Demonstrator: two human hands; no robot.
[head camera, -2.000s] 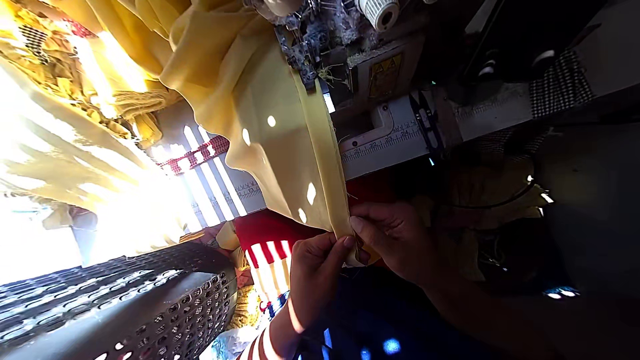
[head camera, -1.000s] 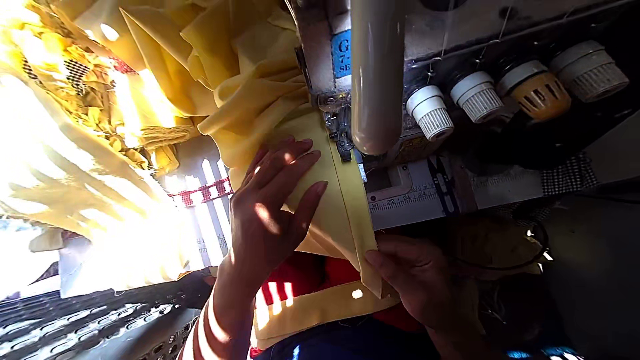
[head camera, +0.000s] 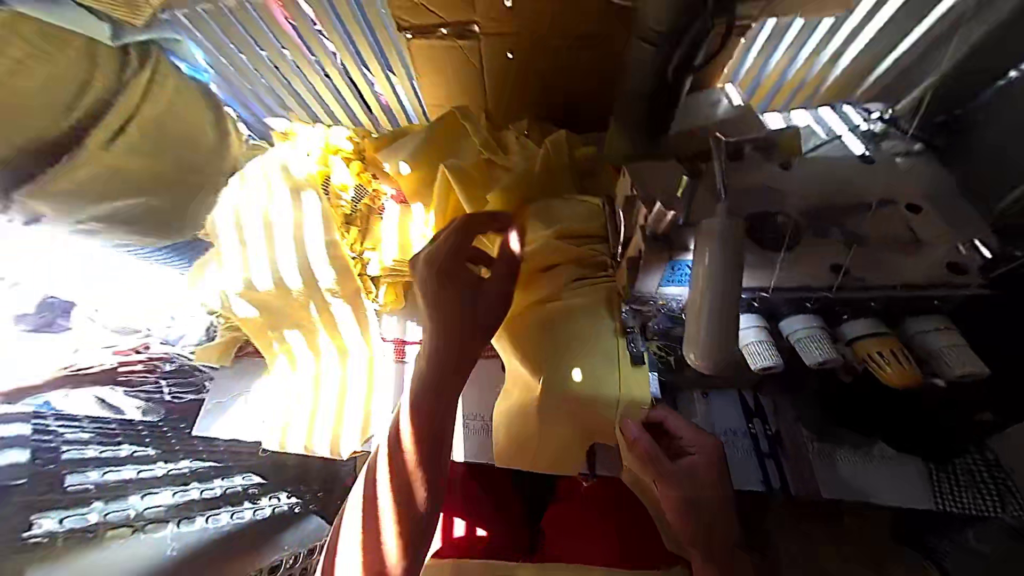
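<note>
A length of yellow fabric (head camera: 560, 384) runs up the middle, its right edge beside the needle area of an industrial sewing machine (head camera: 848, 232). My left hand (head camera: 468, 284) is raised over the fabric's left side, fingers bent with thumb and fingertips near each other; whether cloth is pinched there cannot be told. My right hand (head camera: 680, 460) pinches the fabric's lower right edge, below the presser foot (head camera: 634, 340). A small dark patch (head camera: 602, 462) lies on the fabric's lower edge. The needle itself is hidden.
Sunlit yellow cloth (head camera: 296, 320) is heaped at the left. White tension dials (head camera: 760, 344) and a yellow one (head camera: 880, 352) line the machine's front. A checked cloth (head camera: 968, 484) lies at the right. Perforated dark plastic (head camera: 152, 472) fills the lower left; cardboard (head camera: 536, 64) stands behind.
The view has tilted up strongly. My left hand, flat on the fabric a second ago, is now raised with bent fingers farther up the cloth. My right hand remains at the fabric's lower right edge.
</note>
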